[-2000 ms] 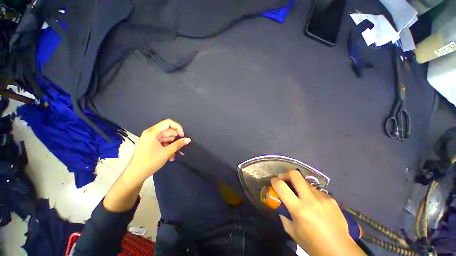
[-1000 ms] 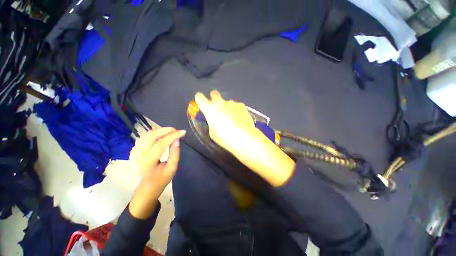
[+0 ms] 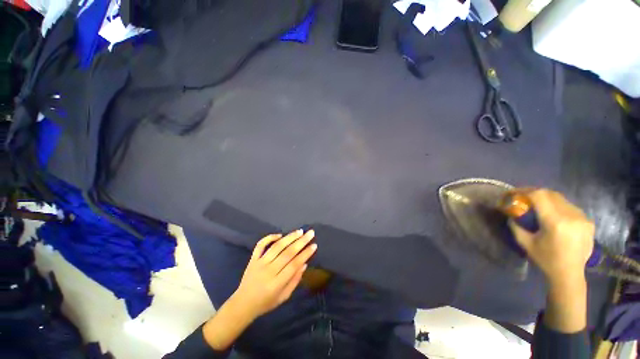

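A long dark grey garment piece (image 3: 386,256) lies flat along the near edge of the table, its narrow end to the left and its wider end to the right. My left hand (image 3: 277,270) rests on its near side with the fingers together and flat. My right hand (image 3: 558,235) grips the handle of the steam iron (image 3: 481,214), which stands at the right with its pointed plate to the upper left, beyond the right end of the piece. Whether the iron touches the cover cannot be told.
Black tailor's shears (image 3: 495,105) lie at the upper right. A smartphone (image 3: 358,24), small dark snips (image 3: 414,59) and white scraps (image 3: 435,12) are at the far edge. Dark strips and royal blue pieces (image 3: 105,242) hang at the left. The iron's hose runs off right.
The iron has moved from the middle near my left hand to the right. My left hand now lies flat on the garment piece, which shows clearly. The view has shifted.
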